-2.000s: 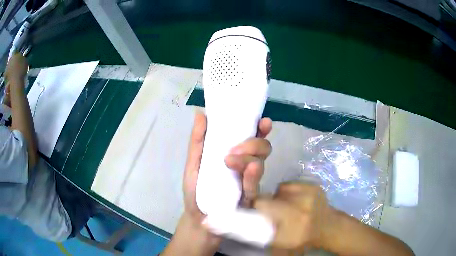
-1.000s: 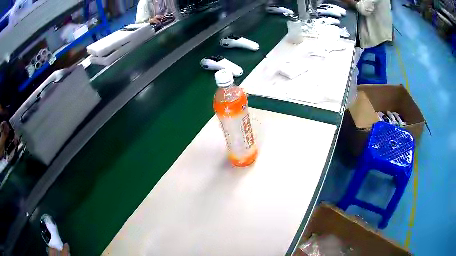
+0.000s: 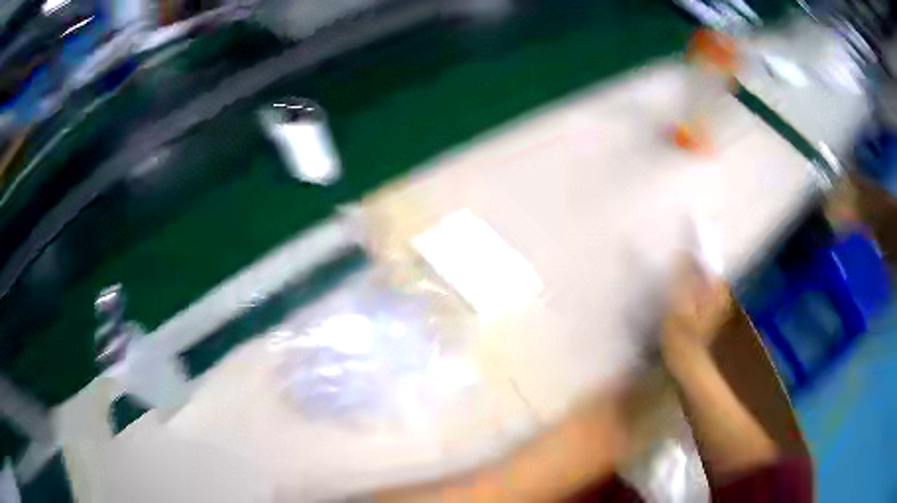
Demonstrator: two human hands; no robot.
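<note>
The frame is strongly blurred. A white handset (image 3: 307, 145) with a dark upper end lies on the green conveyor belt, with no hand on it. My right hand (image 3: 696, 300) is over the right part of the bench, with a white pointed cloth (image 3: 706, 242) at its fingers. My left forearm shows as a blur at the bottom, but my left hand cannot be made out. A flat white rectangle (image 3: 477, 260) and crinkled clear plastic film (image 3: 359, 354) lie on the pale bench cover (image 3: 590, 216).
A squat white bottle (image 3: 152, 371) with a silver neck stands at the lower left. A bottle with orange contents (image 3: 703, 61) stands at the upper right. A blue stool (image 3: 831, 305) and part of a cardboard box (image 3: 752, 363) are beyond the bench's right edge.
The view has swung, bringing the film and white rectangle back in. Fingers touched a handset at the lower left one second ago; now a handset lies untouched on the belt. My right hand has come into view.
</note>
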